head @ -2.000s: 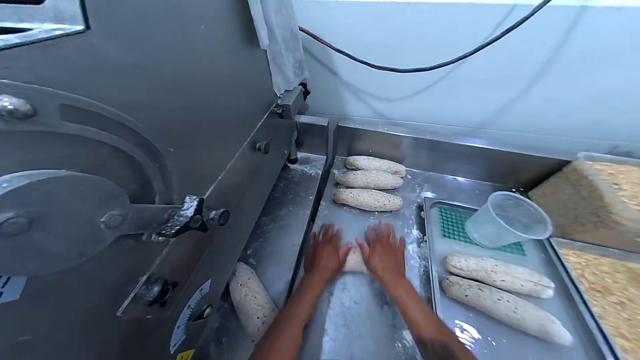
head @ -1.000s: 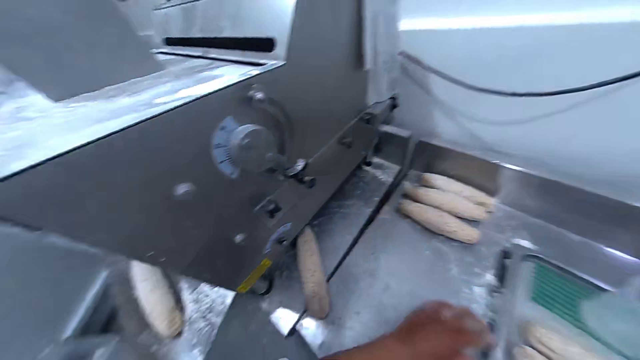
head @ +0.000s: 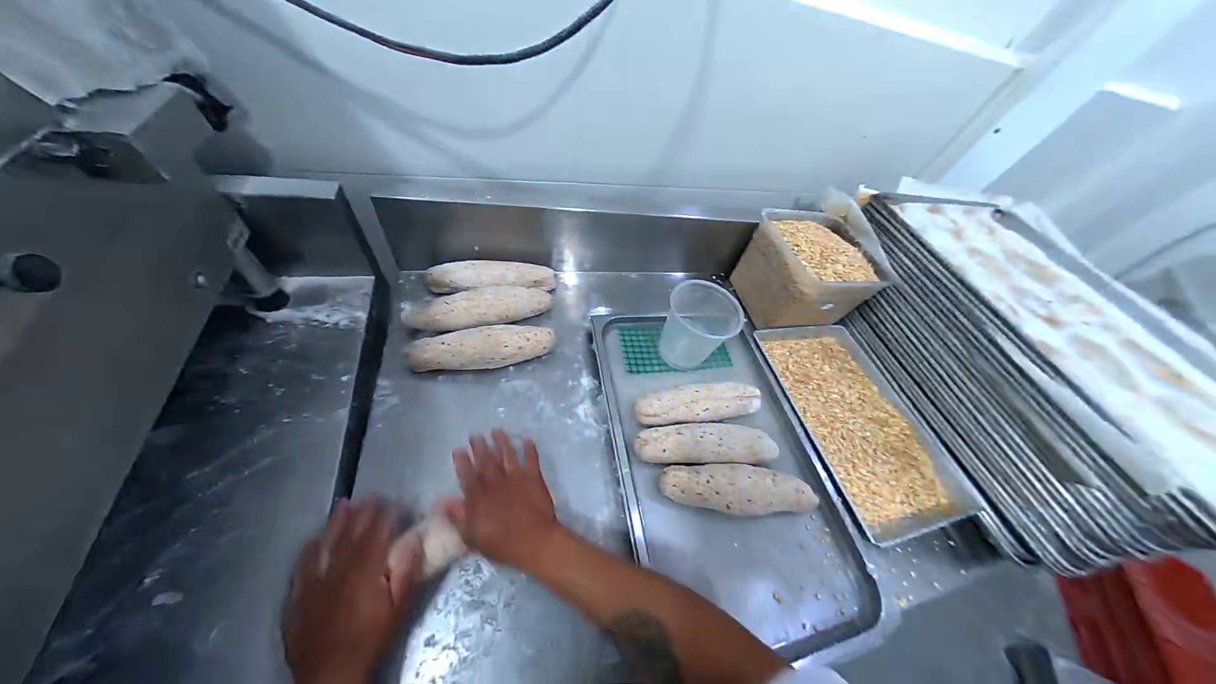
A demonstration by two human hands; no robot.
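Note:
My left hand (head: pixel 347 584), blurred, and my right hand (head: pixel 505 496) are on either side of a piece of dough (head: pixel 435 545) on the steel worktop; both touch it and partly hide it. Farther back on the worktop, three seeded dough loaves (head: pixel 481 348) lie in a stack-like row, side by side. To the right of my right hand, a metal tray (head: pixel 722 579) bears three more dough loaves (head: pixel 737 489), a clear plastic cup (head: pixel 701 324) and a green mesh (head: pixel 642 351).
A steel machine (head: pixel 104 313) stands at the left. Right of the tray are a shallow pan of flakes (head: pixel 855 427), a tub of flakes (head: pixel 798 285) and a stack of sheet pans (head: pixel 959 380). A raised steel edge (head: pixel 570 236) runs along the back; a cable hangs above it.
The view has swung left, then right. One second ago a loaf lay beside the machine's base; that spot shows none now. The tray holds three loaves, where two showed two seconds ago.

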